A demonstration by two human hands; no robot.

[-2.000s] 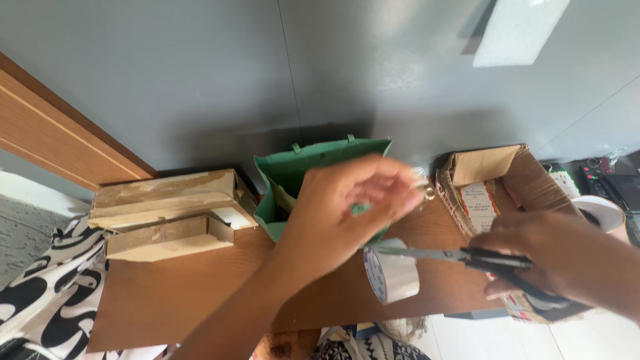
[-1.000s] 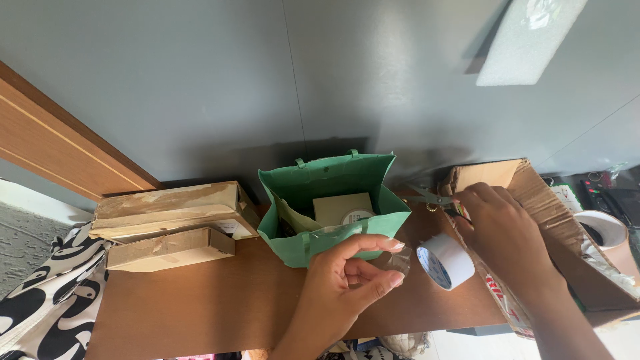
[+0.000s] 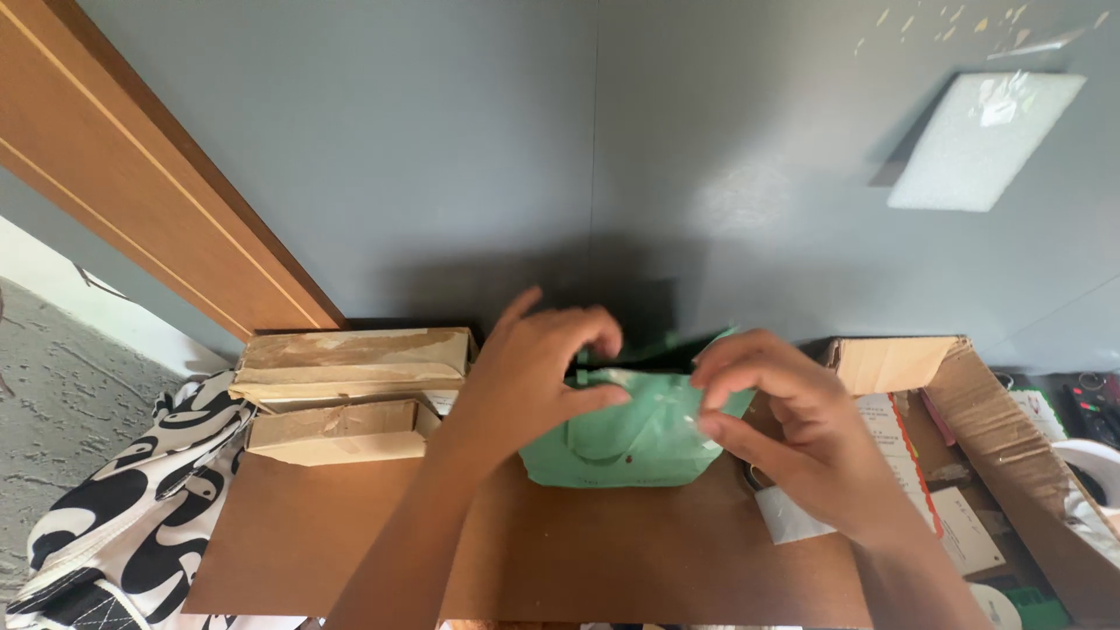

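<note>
A green gift bag (image 3: 639,437) stands on the brown wooden shelf (image 3: 560,542) against the grey wall, its top edges drawn close together. My left hand (image 3: 542,376) is at the bag's upper left rim, thumb and fingers apart, with nothing plain in it. At the bag's upper right, my right hand (image 3: 779,420) has its thumb and fingertips bent toward each other; a shiny clear piece, which looks like tape, shows by the fingertips. The tape roll (image 3: 792,514) lies right of the bag, partly hidden under my right hand. No scissors can be made out.
Two cardboard boxes (image 3: 350,363) lie at the left end of the shelf, above black-and-white patterned fabric (image 3: 149,490). An open cardboard box (image 3: 997,437) with papers sits at the right. White foam (image 3: 989,144) is fixed to the wall, and another tape roll (image 3: 1089,472) is at the far right.
The scissors have left my right hand, which has moved left to the bag. My left hand has risen to the rim. The bag's mouth, wide a second ago, is now nearly closed.
</note>
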